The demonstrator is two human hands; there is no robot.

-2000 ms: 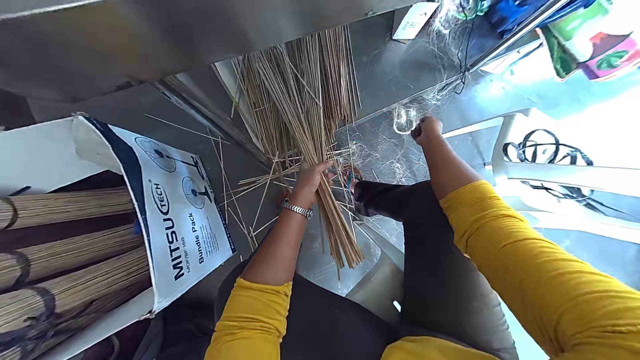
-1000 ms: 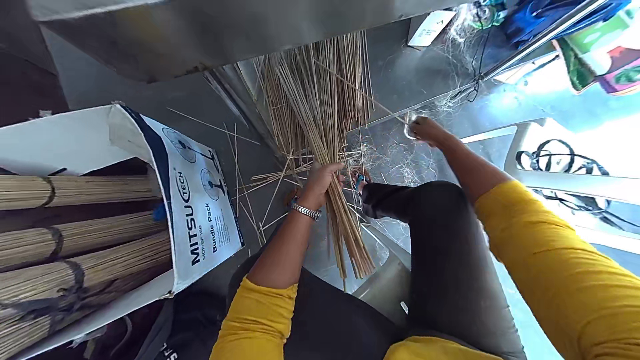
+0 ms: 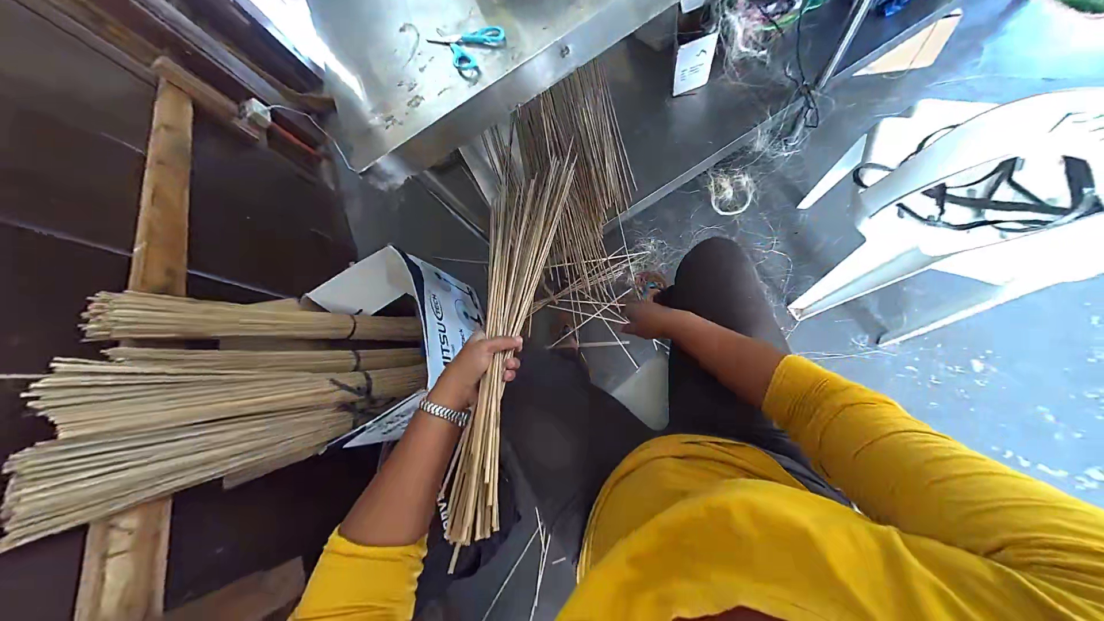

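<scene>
My left hand [image 3: 485, 366], with a metal band at its wrist, grips a bundle of thin dry sticks [image 3: 517, 259] around the middle; the ends fan out above and below the fist. My right hand [image 3: 642, 319] is low by my knee, at the edge of loose crossed sticks [image 3: 595, 276] on the floor; its fingers are partly hidden, so whether it holds a stick cannot be told. More thin sticks [image 3: 586, 147] lie behind the held bundle, partly under a metal table.
Tied stick bundles [image 3: 259, 397] stick out of a printed cardboard box [image 3: 442, 315] at left. Teal-handled scissors [image 3: 470, 47] lie on the metal table [image 3: 517, 78]. A white plastic chair [image 3: 975, 198] with black straps stands at right. A tangle of pale fibre [image 3: 731, 191] lies on the floor.
The held bundle has come up and left, away from the floor sticks, in my left hand. My right hand has moved from the pale fibre down to the loose sticks. The view has swung widely.
</scene>
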